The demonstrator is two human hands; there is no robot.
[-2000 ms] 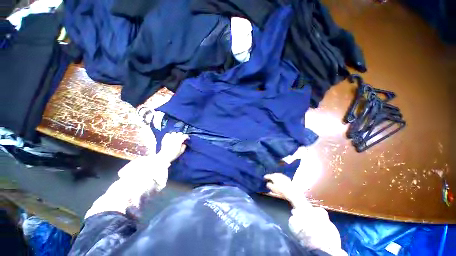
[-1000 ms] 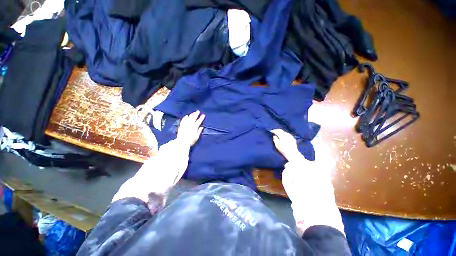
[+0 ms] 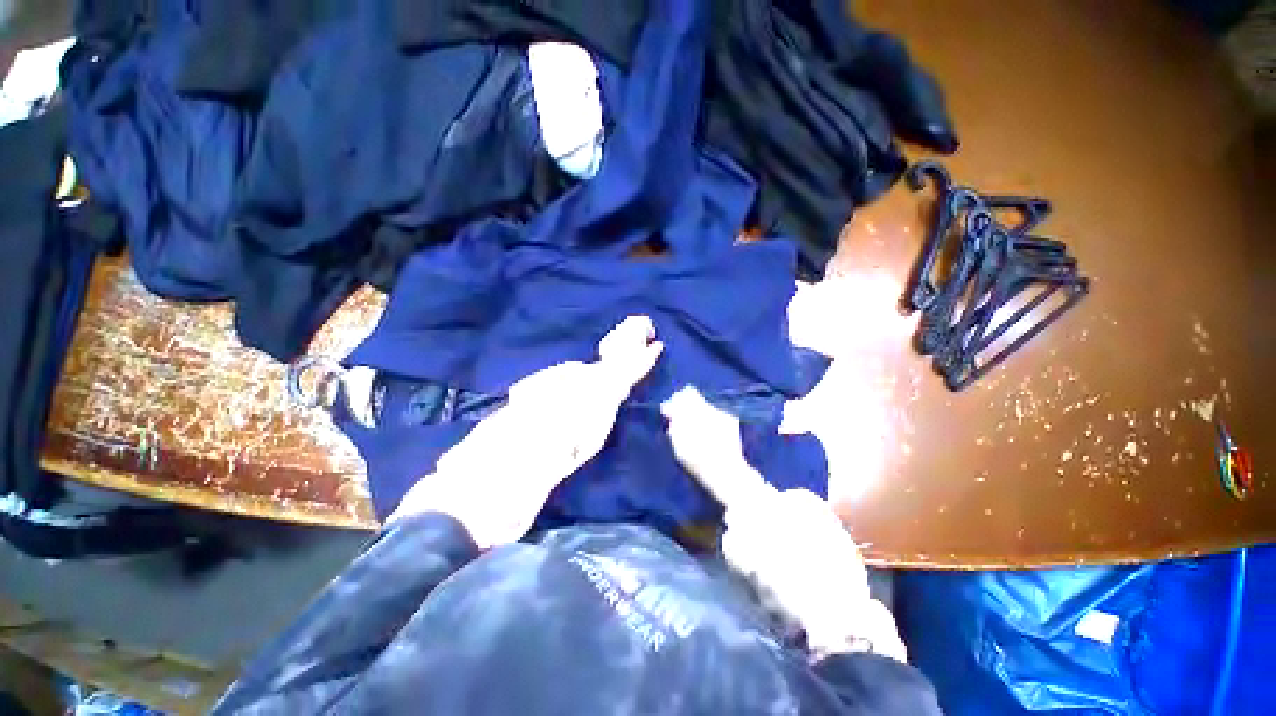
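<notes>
A navy jacket point(image 3: 462, 301) lies in front of me near the table edge, its front partly parted with dark lining showing. A pale hanger hook point(image 3: 311, 381) sticks out at its left side. My left hand point(image 3: 626, 357) is at the middle of the jacket, its curled fingers on the upper front panel. My right hand point(image 3: 697, 427) is just below and to the right, its fingers closed at the lower front edge. Both hands are overexposed, and buttons are too small to make out.
A pile of navy and black garments point(image 3: 378, 126) covers the back of the orange-brown table point(image 3: 1147, 420). Loose black hangers point(image 3: 987, 273) lie to the right. Small snips with multicoloured handles point(image 3: 1233, 464) lie near the right edge. Folded dark garments point(image 3: 31, 280) are at far left; blue plastic point(image 3: 1036, 629) below right.
Both hands have moved closer together towards the jacket's middle. The jacket front has parted again and shows lining. The camera view has shifted, so the pile and hangers appear further left.
</notes>
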